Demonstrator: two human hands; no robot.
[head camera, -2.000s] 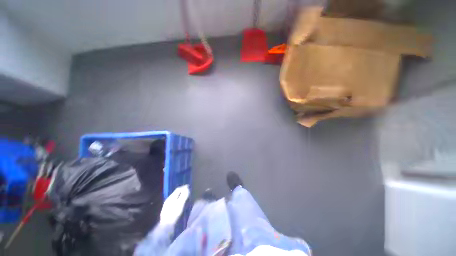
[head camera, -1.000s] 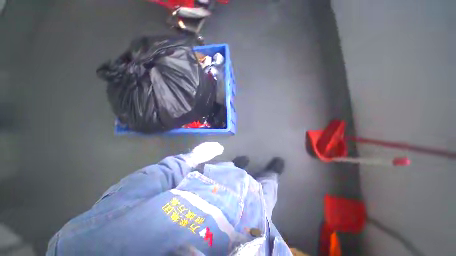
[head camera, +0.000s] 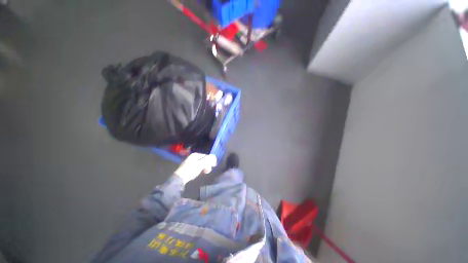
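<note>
A large blue crate (head camera: 230, 122) stands on the floor ahead of me, turned at an angle. A big black knotted bin bag (head camera: 154, 102) fills most of its top and bulges over the left side. Small mixed scraps (head camera: 219, 97) show in the crate on the right of the bag, and red scraps show near the front rim. My left hand (head camera: 196, 166), in an off-white glove, is closed on the crate's near rim by the right corner; its fingertips are blurred. My right hand is out of the picture.
A metal-framed cart (head camera: 246, 38) with blue containers and a red tool stands beyond the crate. A red dustpan (head camera: 298, 218) with a long red handle is on the floor at lower right. A grey-white wall (head camera: 395, 133) runs along the right, with a projecting block at top right.
My left hand has come from in front of the crate onto its rim. The view has turned: the crate sits more slanted, the cart shows more fully and the dustpan lies lower.
</note>
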